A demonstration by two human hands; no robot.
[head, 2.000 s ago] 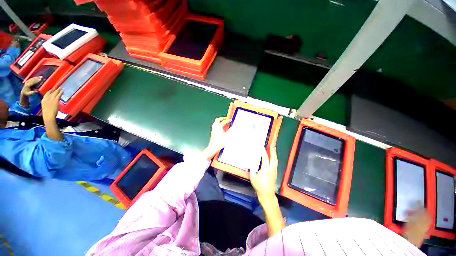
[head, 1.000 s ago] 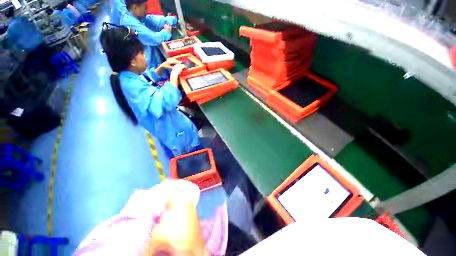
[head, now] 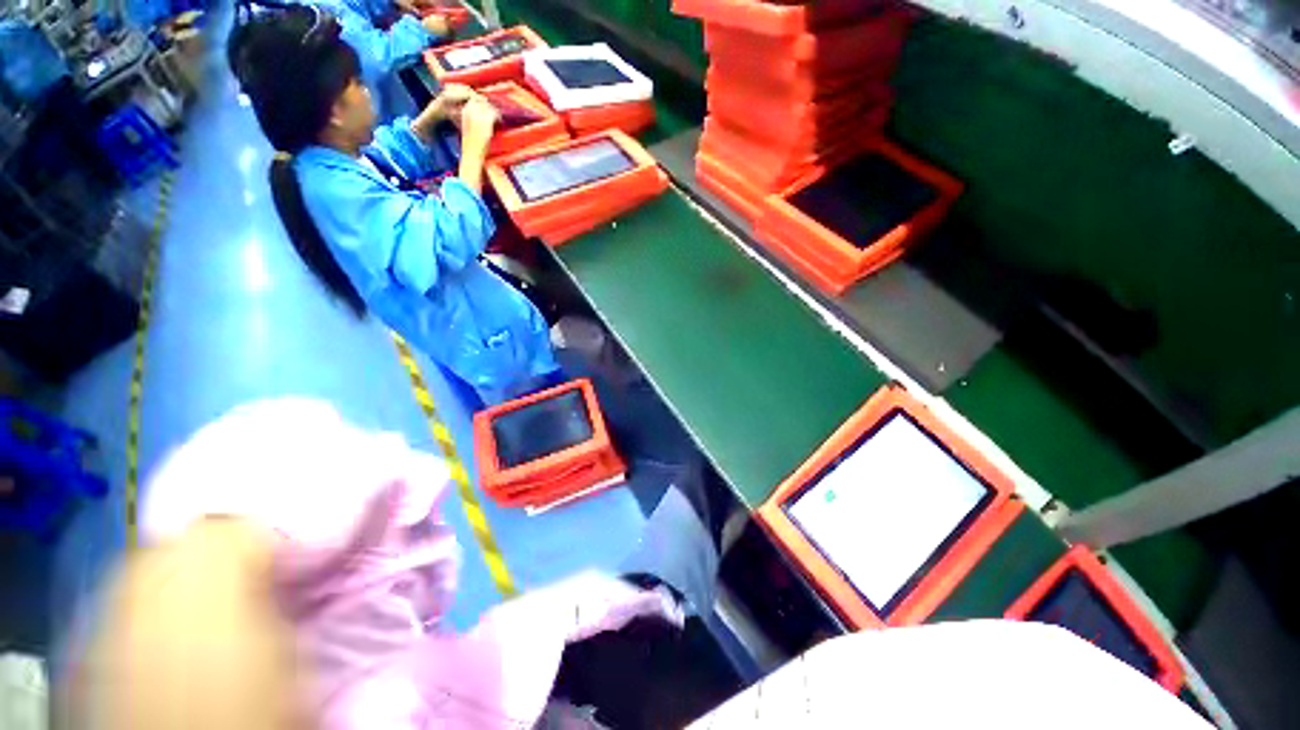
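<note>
A tablet with a white test screen (head: 891,511) lies in its orange-red foam tray (head: 1007,516) on the green belt, in front of me at the lower right. A small green mark shows near the screen's left corner. Neither hand touches it. My left hand (head: 200,628) is a large blur close to the camera at the lower left, beside its pink sleeve; its fingers cannot be made out. My right hand is not in view; only a pale sleeve or shoulder shows at the bottom right.
Beyond the green belt (head: 713,331), stacked foam trays (head: 791,107) stand behind the line. A person in blue (head: 414,271) sits at the left by trays (head: 578,214). A lower tray stack (head: 549,464) is beside the belt. Another dark tablet (head: 1091,628) lies at the lower right.
Both hands have left the white-screened tablet since the oldest frame. The view has swung left. My left hand has moved further to the lower left. The small mark on the screen has changed place and colour.
</note>
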